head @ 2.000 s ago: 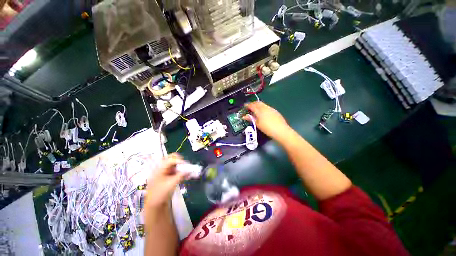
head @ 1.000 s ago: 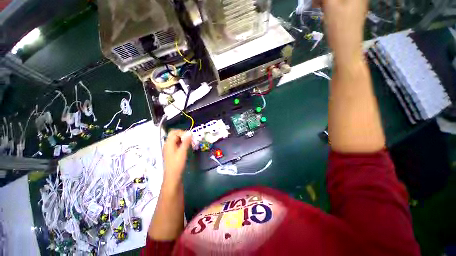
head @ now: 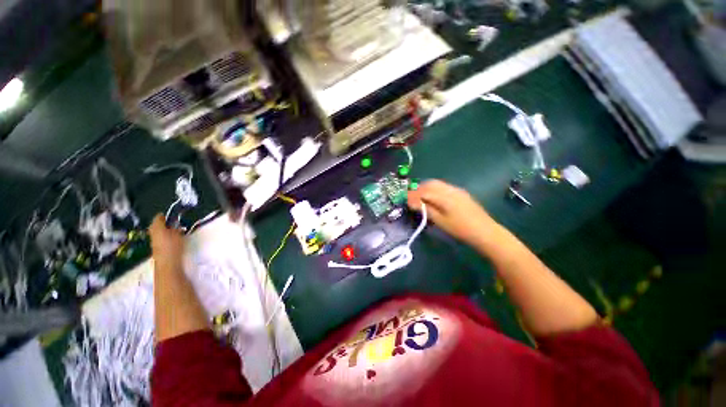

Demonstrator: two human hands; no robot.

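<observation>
The black test fixture (head: 362,242) lies in front of me, with a white socket block (head: 338,216), a green fixture board (head: 374,197), green knobs and a lit red spot (head: 348,253). A small yellow-and-black board part (head: 314,238) sits at the socket block's front left. A looped white cord (head: 392,261) lies across the fixture's front edge and rises to my right hand (head: 447,207), whose fingertips pinch its end beside the green knobs. My left hand (head: 165,237) is blurred at the rear edge of the white sheet, near another bundled white cord (head: 185,191); its fingertips are unclear.
A heap of white cords (head: 111,350) covers the white sheet (head: 275,318). More corded boards (head: 103,207) lie at left. A grey vented box (head: 199,87) and pale meter (head: 382,107) stand behind. A corded assembly (head: 529,131) and stacked white trays (head: 637,83) are at right.
My right hand has come back from the far rear right to the fixture and holds the cord end. My left hand has moved left, from the socket block to the sheet's rear edge.
</observation>
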